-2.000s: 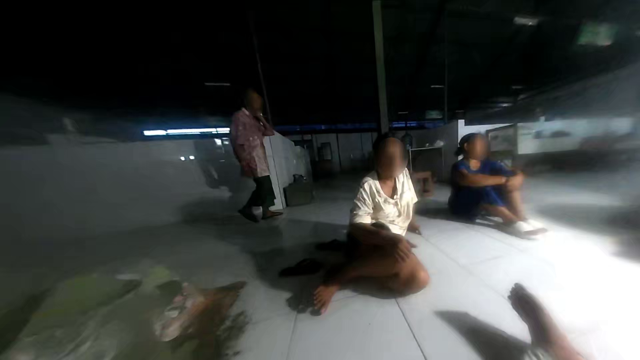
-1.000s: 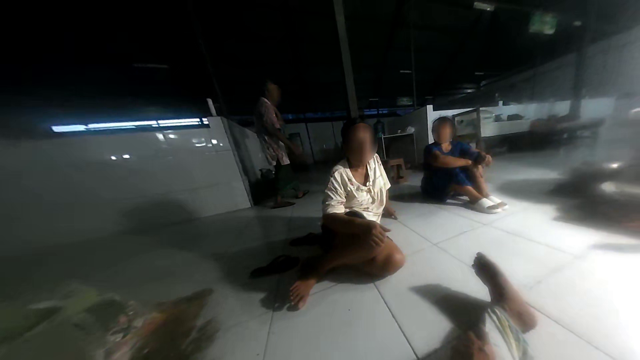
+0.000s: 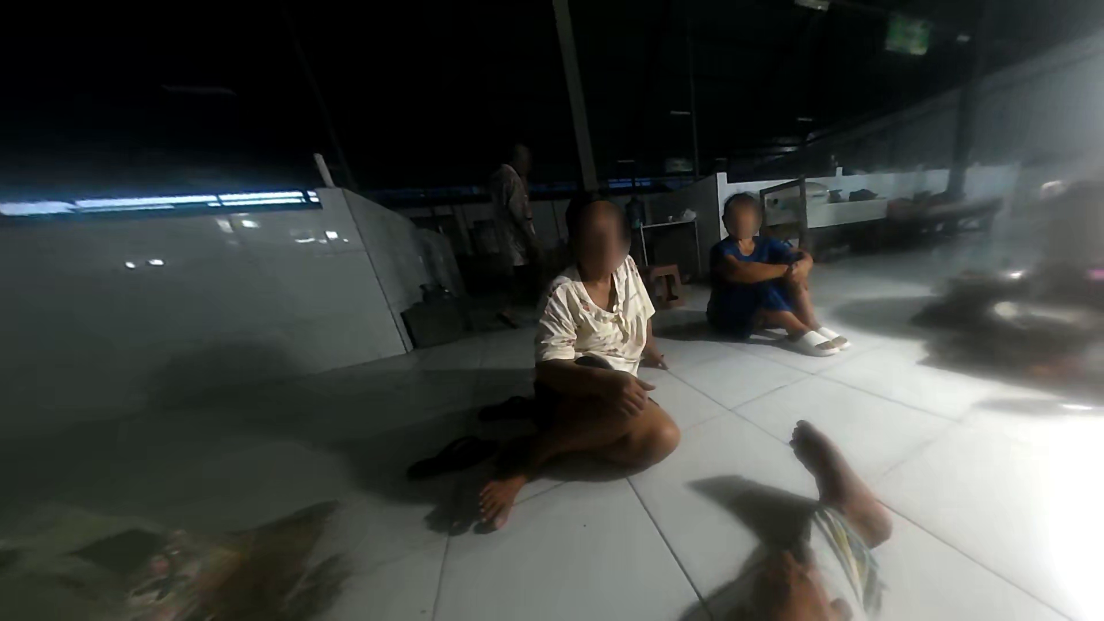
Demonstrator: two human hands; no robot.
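Neither my left hand nor my right hand can be made out. One bare foot [image 3: 828, 474] rests on the tiled floor [image 3: 586, 552] at the lower right, beside patterned cloth [image 3: 849, 552]. Bare skin at the bottom edge next to it looks like another foot, but is blurred. A person in a cream patterned shirt [image 3: 608, 319] sits on the floor in the middle, one hand on a knee and the other on the floor behind. Dark sandals [image 3: 453, 455] lie beside that person.
Farther back on the right sits a person in blue [image 3: 755, 276] with white sandals. Another person [image 3: 515, 216] stands behind, near a low tiled wall [image 3: 259, 285]. A brown stool [image 3: 666, 286] stands farther back. Blurred heaps lie at lower left [image 3: 216, 561] and right [image 3: 1018, 319].
The standing person has walked rightward, from left of the tiled wall's end to behind the seated person in cream. The view has turned somewhat to the right.
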